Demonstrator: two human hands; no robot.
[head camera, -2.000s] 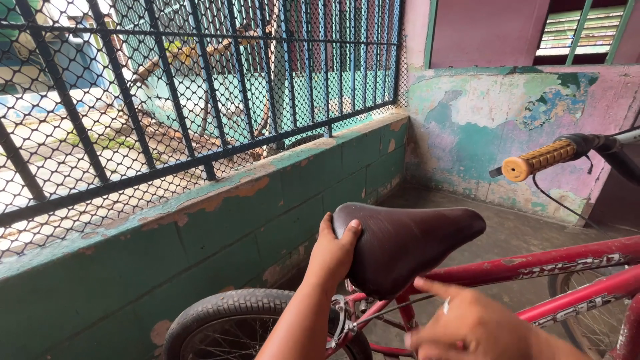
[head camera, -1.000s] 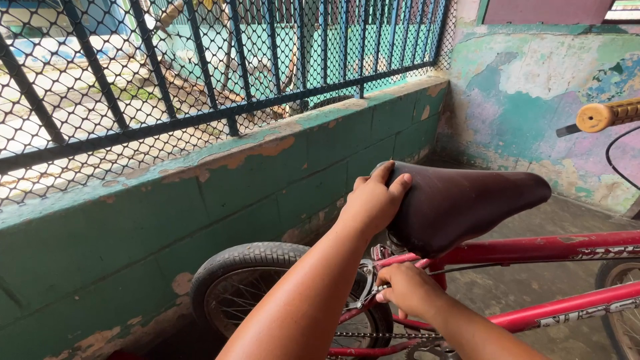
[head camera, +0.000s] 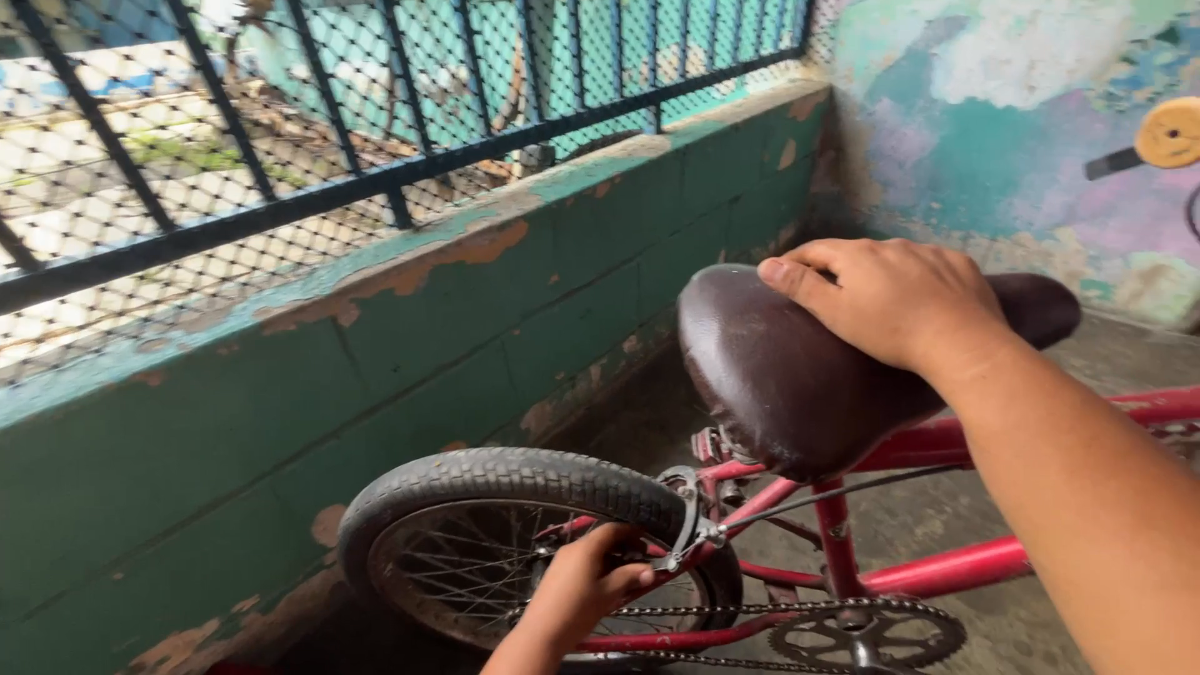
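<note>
My right hand (head camera: 886, 295) lies across the top of a dark brown bicycle saddle (head camera: 769, 375), its fingers draped over the far side. Lower down, my left hand (head camera: 591, 581) is at the rear wheel, thumb and fingers close to the lower end of the metal rim brake caliper (head camera: 692, 520); its fingertips are partly hidden, so a grip cannot be made out. The black rear tire (head camera: 525, 473) passes through the caliper. The red bicycle frame (head camera: 947, 567) runs to the right, with the chainring (head camera: 867, 633) and chain (head camera: 712, 610) below.
A low green block wall (head camera: 422, 375) with peeling paint stands beside the rear wheel, topped by a blue metal grille (head camera: 497, 141) with mesh. A peeling painted wall (head camera: 984, 159) is beyond. The yellow handlebar grip (head camera: 1170, 134) shows at the right edge, above the concrete floor (head camera: 1144, 356).
My left hand has left the saddle's rear and moved down to the rear wheel. My right hand has moved from the brake area up onto the saddle. The view has shifted toward the rear wheel.
</note>
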